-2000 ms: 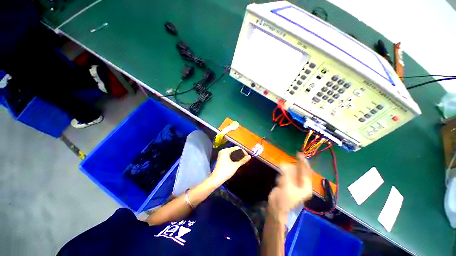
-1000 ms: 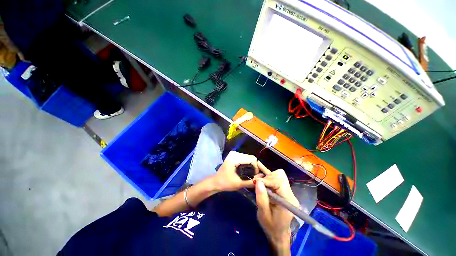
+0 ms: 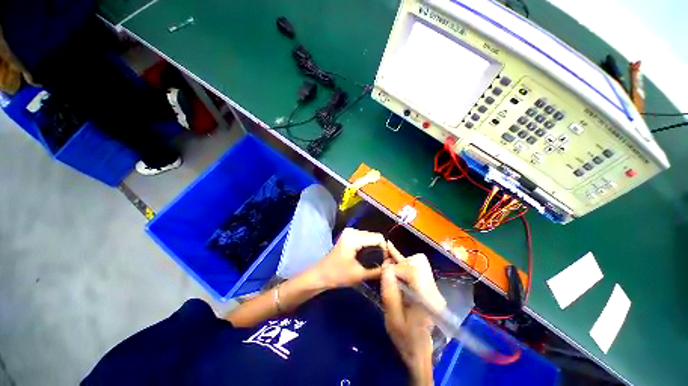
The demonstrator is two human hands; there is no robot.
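Note:
My left hand (image 3: 348,260) holds a black plug (image 3: 370,257) just in front of the orange fixture board (image 3: 422,219). My right hand (image 3: 411,290) is beside it, fingers pinched round the pen-like test probe (image 3: 453,320), whose near end is at the plug. The probe's rear part is blurred, with a red lead at its end. The exact contact point is hidden by my fingers. The cream cable tester (image 3: 520,113) stands behind the board.
Black cables (image 3: 313,71) lie on the green bench (image 3: 234,53). A blue tote (image 3: 185,252) with black cables is at left, another blue tote (image 3: 502,358) at lower right. Two paper slips (image 3: 575,280) lie right. A person's leg and shoe (image 3: 158,166) show upper left.
My right hand has come from over the board to the plug in my left hand, bringing the probe. In the last second both hands stay together, while the probe's rear part blurs.

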